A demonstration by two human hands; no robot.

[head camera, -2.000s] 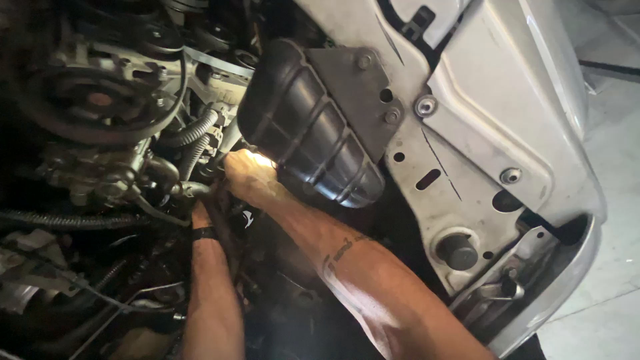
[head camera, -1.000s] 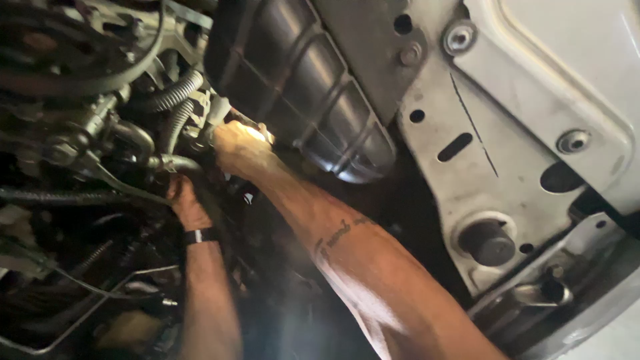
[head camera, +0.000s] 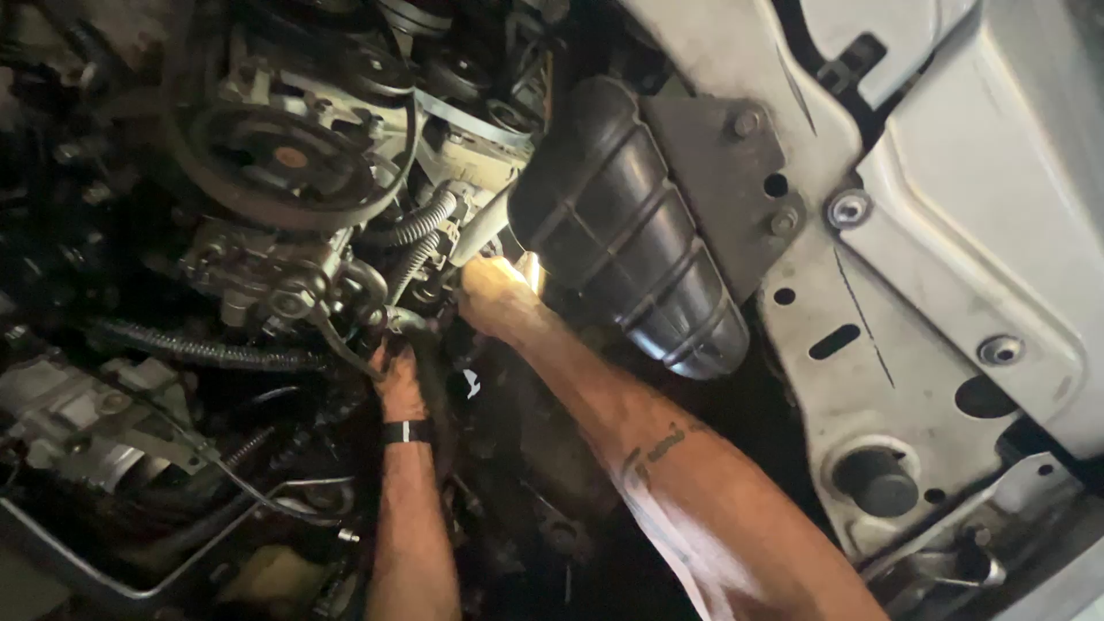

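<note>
Under a vehicle's engine, my left hand [head camera: 398, 384], with a dark band at the wrist, reaches up beside a hose end [head camera: 404, 320]; its fingertips are hidden among the pipes. To its upper right is my right hand [head camera: 498, 297], curled and brightly lit. A bright light [head camera: 530, 266] shows at its fingers, and whether the hand holds a lamp is unclear. Just above this hand hangs the end of a pale tube [head camera: 485, 228]. Corrugated conduits [head camera: 423, 218] run to the left of it. Black ribbed plastic housing [head camera: 638, 233] lies right of the right hand.
A belt pulley [head camera: 289, 157] with its drive belt sits at the upper left. Body sheet metal [head camera: 828, 345] with bolts, holes and a round rubber stop [head camera: 875, 483] spans the right. Bent metal lines [head camera: 138, 591] and a ribbed hose [head camera: 207, 345] cross the lower left.
The view has shifted back from the closer, right-turned view of one second ago. Both hands stay in about the same places among the engine parts.
</note>
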